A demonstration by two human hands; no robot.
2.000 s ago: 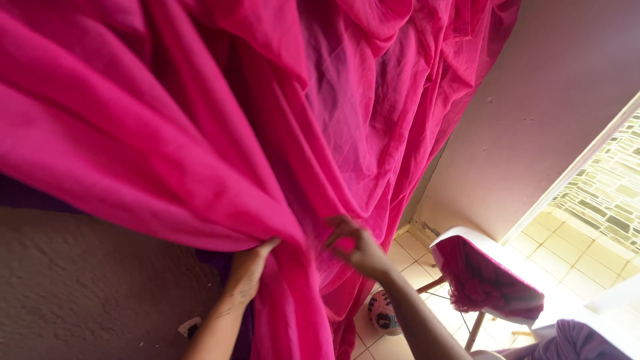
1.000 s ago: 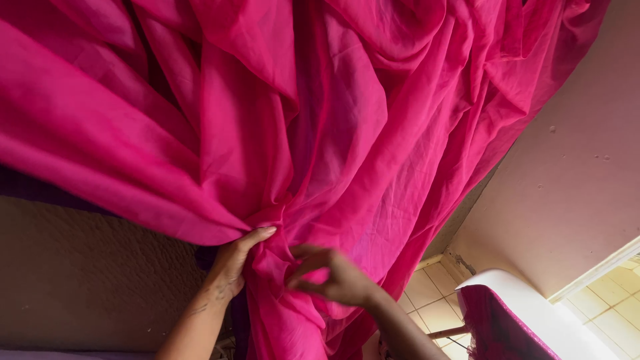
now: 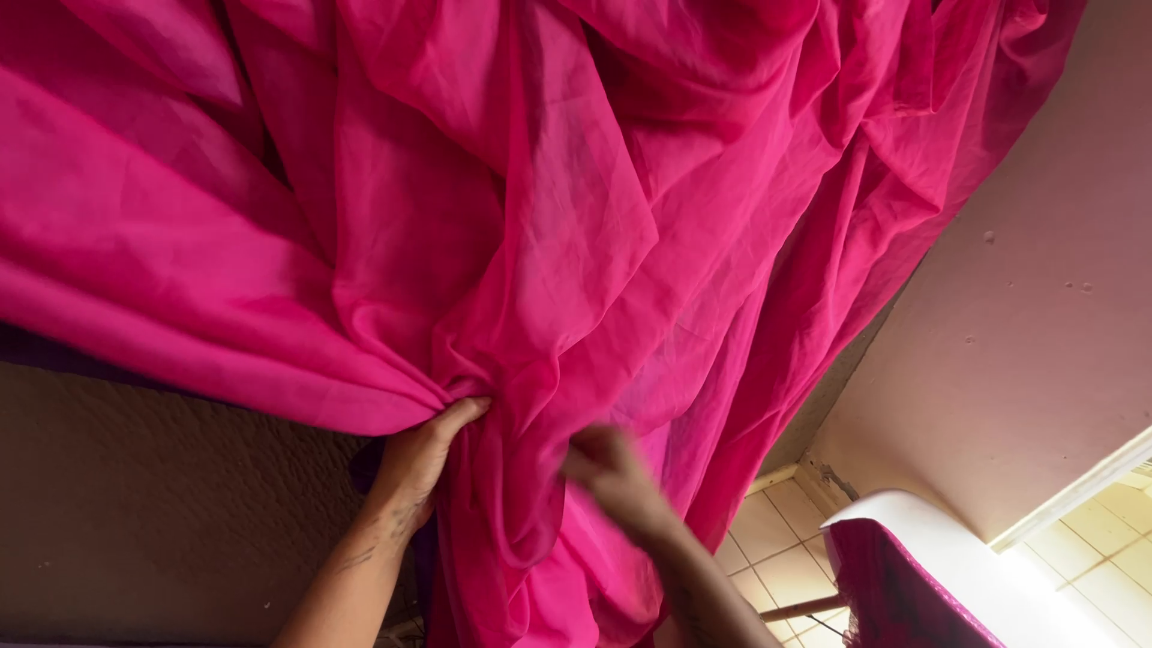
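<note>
A large pink curtain-like cloth (image 3: 576, 225) hangs in deep folds across most of the head view. My left hand (image 3: 432, 454) is closed around a gathered bunch of it at lower centre, thumb on top, its fingers hidden behind the folds. To the right, my right hand (image 3: 612, 468) is blurred against the lower folds; its fingertips meet the cloth edge, but whether they pinch it cannot be told. Dark purple fabric (image 3: 90, 360) shows under the pink cloth's edge at the left.
A textured wall (image 3: 162, 513) fills the lower left, and a smoother wall (image 3: 999, 297) stands at the right. At the lower right, a white chair (image 3: 936, 522) with a dark pink sequined cloth (image 3: 882, 585) over it stands on the tiled floor (image 3: 783, 540).
More folds are gathered at my left hand, which stays on the cloth. My right hand has moved away from it, to the right and down, since a second ago.
</note>
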